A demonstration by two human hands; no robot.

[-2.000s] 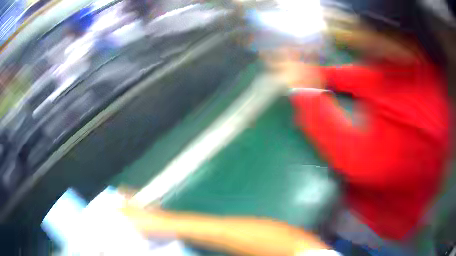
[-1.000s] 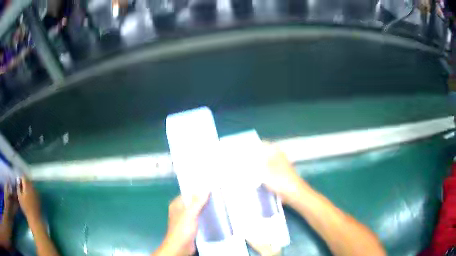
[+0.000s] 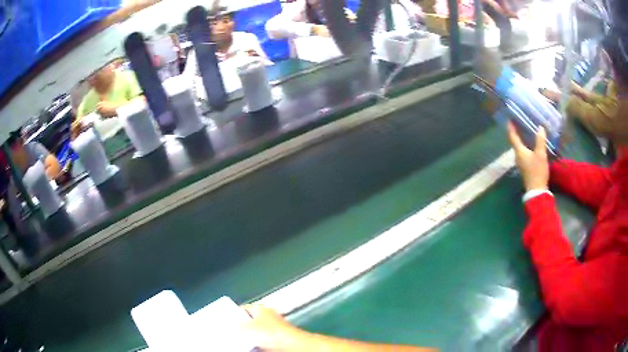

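Note:
A white carton blank [image 3: 206, 324] with rounded top flaps shows at the bottom edge, left of the middle, its lower part cut off by the picture's rim. It looks overexposed, with no print readable. My right hand [image 3: 275, 331] is at the blank's right side, gripping its edge; the forearm runs right along the bottom rim. My left hand is not in view.
A white rail [image 3: 372, 251] separates the dark conveyor belt [image 3: 275, 185] from the glossy green worktop [image 3: 413, 282]. At right, a person in red holds a stack of blue layered blanks [image 3: 527, 100]. Pale upright holders [image 3: 256, 84] stand on the far ledge, with seated workers behind.
The view has swung right and up. The blank and my right hand have shifted to the lower left of the picture, and my left hand has left the picture. The far ledge shows sharply.

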